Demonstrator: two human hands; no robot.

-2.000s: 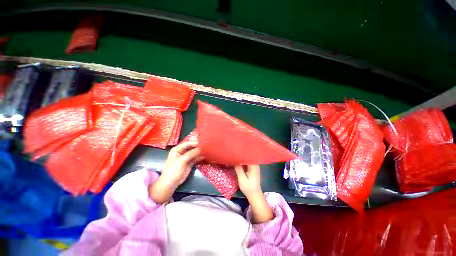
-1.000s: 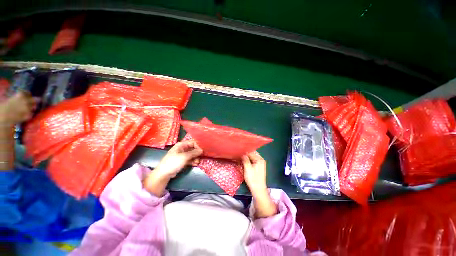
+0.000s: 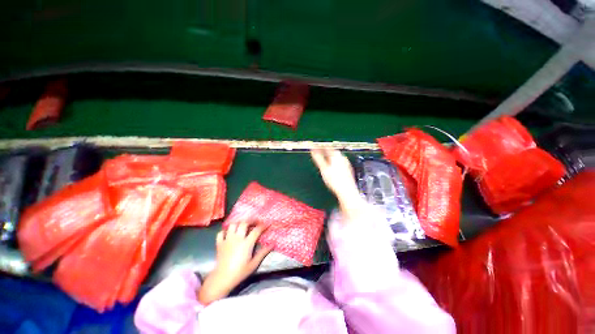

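Note:
A red bubble bag (image 3: 280, 222) lies flat and slanted on the dark green bench in front of me. My left hand (image 3: 238, 254) rests on its lower left edge with the fingers spread. My right hand (image 3: 335, 171) is blurred, stretched forward near the bench's pale edge, beyond the bag and left of the bagged units; I see nothing in it. A closed red packet (image 3: 287, 104) lies on the green belt ahead. Shiny bagged units (image 3: 389, 202) lie right of my right hand, partly hidden by my sleeve.
A fanned stack of empty red bags (image 3: 130, 215) lies at left, with dark units (image 3: 59, 173) beyond. Red bundles (image 3: 434, 189) lie at right, another (image 3: 518, 163) farther right. Another red packet (image 3: 47, 104) is on the belt at far left. Large red sheeting (image 3: 522, 261) fills the lower right.
The raised red piece has left my hands, and a red packet now shows on the belt ahead. My right hand has moved forward. My left hand stays by the dimpled bag. The view has shifted.

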